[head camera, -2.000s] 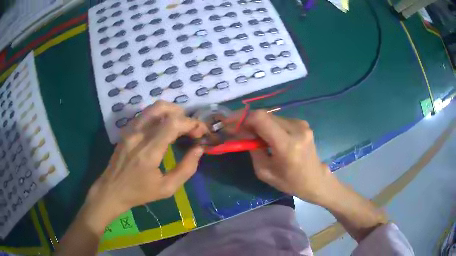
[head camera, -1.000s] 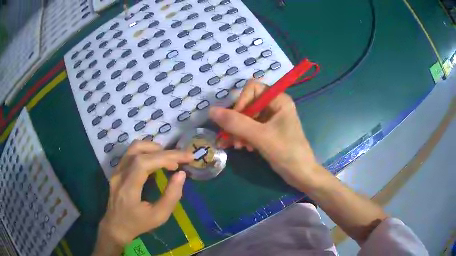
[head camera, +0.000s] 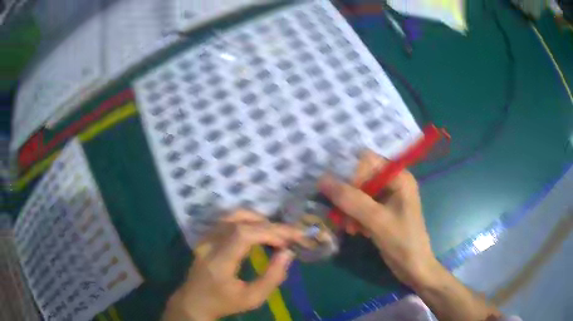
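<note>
The frame is blurred. My right hand (head camera: 392, 216) grips the red test probe (head camera: 402, 162), which slants up to the right. The round metal test fixture (head camera: 323, 246) lies on the mat between my hands, at the front edge of the white component board (head camera: 151, 119). A small pale element (head camera: 312, 232) shows on its brass-coloured centre. My left hand (head camera: 235, 266) is at the fixture's left side, index fingertip at the element and thumb apart below. I cannot tell whether its fingers hold anything.
Another component board (head camera: 75, 232) lies at the left, with more white sheets (head camera: 135, 37) at the rear left. A dark cable (head camera: 507, 94) curves across the right of the green mat. A yellow paper (head camera: 440, 12) and thin dark and purple sticks (head camera: 402, 31) lie at the upper right.
The whole view has shifted, so boards, fixture and hands appear lower and further right. The probe, level at first with its tip at my left fingers, now slants upward. The hands' pose has barely changed since one second ago.
</note>
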